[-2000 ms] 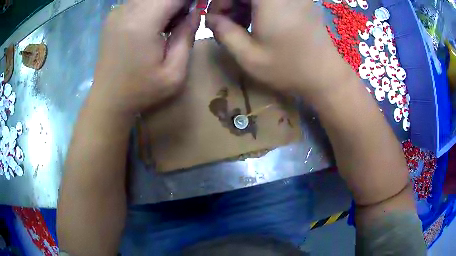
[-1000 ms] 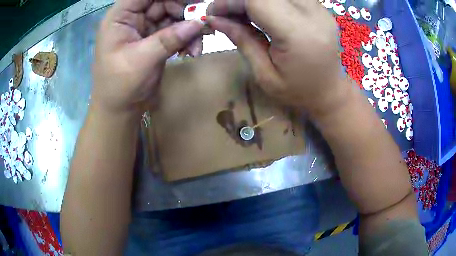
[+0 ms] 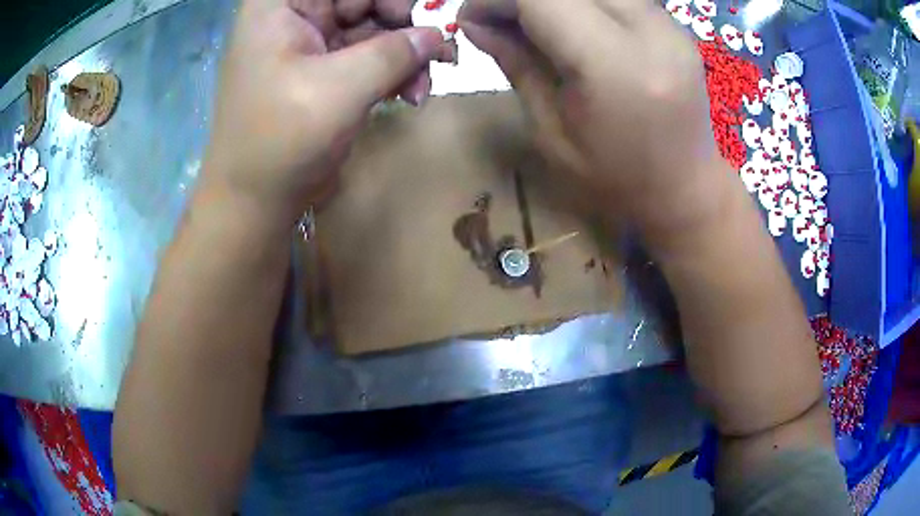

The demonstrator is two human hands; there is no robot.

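Observation:
My left hand (image 3: 313,91) and my right hand (image 3: 605,101) meet at the top edge, partly cut off. My left fingers hold a white disc (image 3: 430,17) with a red mark. A small red part (image 3: 451,28) is at my right fingertips, touching or very near my left thumb; the exact contact is unclear. Below them lies the brown cardboard pad (image 3: 414,262). On it stand a tiny silver-white cup (image 3: 514,263) among dark stains and a thin pale stick (image 3: 554,242) leaning on or beside the cup.
Loose red parts (image 3: 728,96) and white discs with red marks (image 3: 772,166) lie right, beside a lavender-blue tray (image 3: 842,181). More discs (image 3: 25,267) and two tan-brown pieces (image 3: 93,98) lie left on the metal bench (image 3: 151,131). Blue tubs with red pieces (image 3: 66,454) sit below bench level.
Both hands have shifted slightly right in view. The disc and red part, hardly visible two seconds ago, show between the fingertips. The cup and stick stay on the cardboard.

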